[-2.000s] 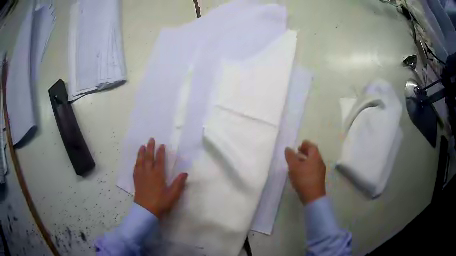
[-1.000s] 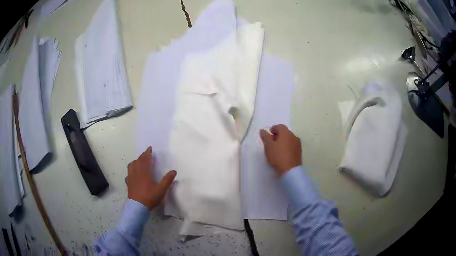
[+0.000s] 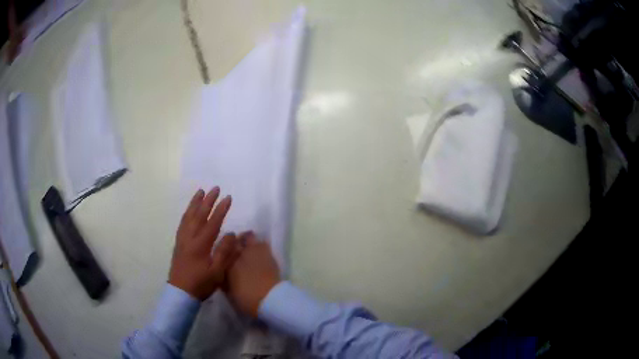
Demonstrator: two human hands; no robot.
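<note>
A bluish-white sheet or panel (image 3: 235, 133) lies folded lengthwise in front of me, with its fold along the right side. A bit of warmer white fabric (image 3: 263, 342) shows at its bottom end, below my wrists. My left hand (image 3: 201, 245) lies on the lower left part with its fingers spread. My right hand (image 3: 252, 273) is at the lower part of the fold, touching my left hand. Its fingers are curled and partly hidden, and blur hides whether they grip the edge.
A dark bar weight (image 3: 76, 245) lies at left, near stacked white cut pieces (image 3: 87, 119). More pieces (image 3: 14, 182) and a brown stick (image 3: 31, 315) are at far left. Folded white fabric (image 3: 462, 161) lies at right. A dark metal device (image 3: 543, 105) stands at the upper right table edge.
My right hand has moved left, bringing the right side of the sheet over the warmer white fabric, which is now mostly covered. My left hand stays on the left side. The view has shifted.
</note>
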